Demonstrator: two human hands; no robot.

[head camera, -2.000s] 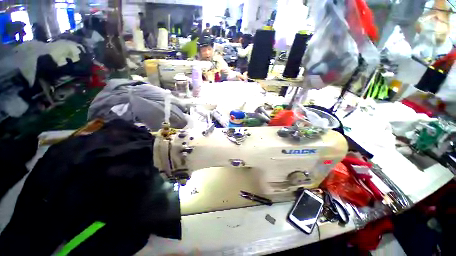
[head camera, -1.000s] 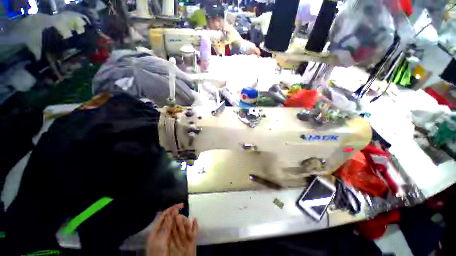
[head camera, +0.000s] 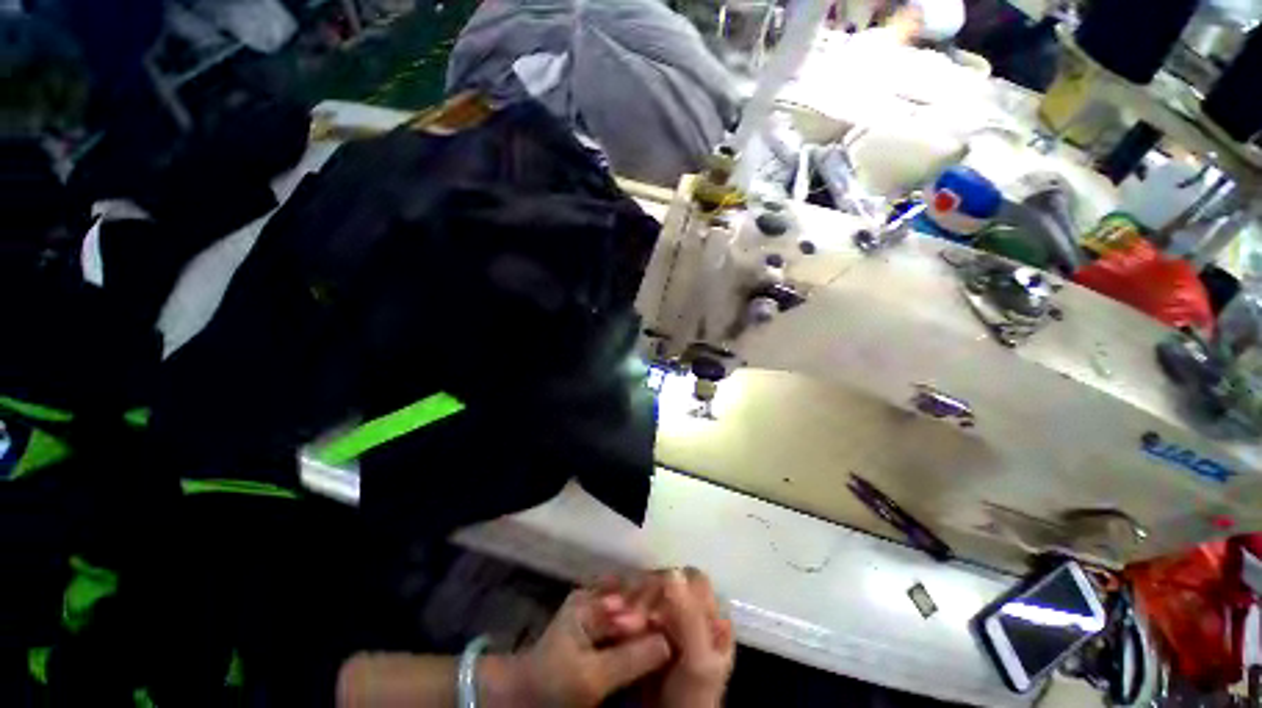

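Observation:
A large black garment lies over the table left of the machine and spills toward the lap. A neon green strip shows on it, with a small white patch at its lower end. The garment's right edge lies beside the presser foot of the cream-white sewing machine. My left hand, with a bracelet at the wrist, and my right hand are clasped together at the table's front edge. Their fingers are curled, touching no cloth, and no object shows in them.
Black snips lie on the machine bed. A smartphone lies at the right, beside dark looped handles and a red plastic bag. A grey cloth bundle and a blue-and-white container stand behind the machine.
The view has swung down and left, showing more garment and green patches. My hands, out of view at first, came in at the bottom with palms together and are now clasped with fingers curled.

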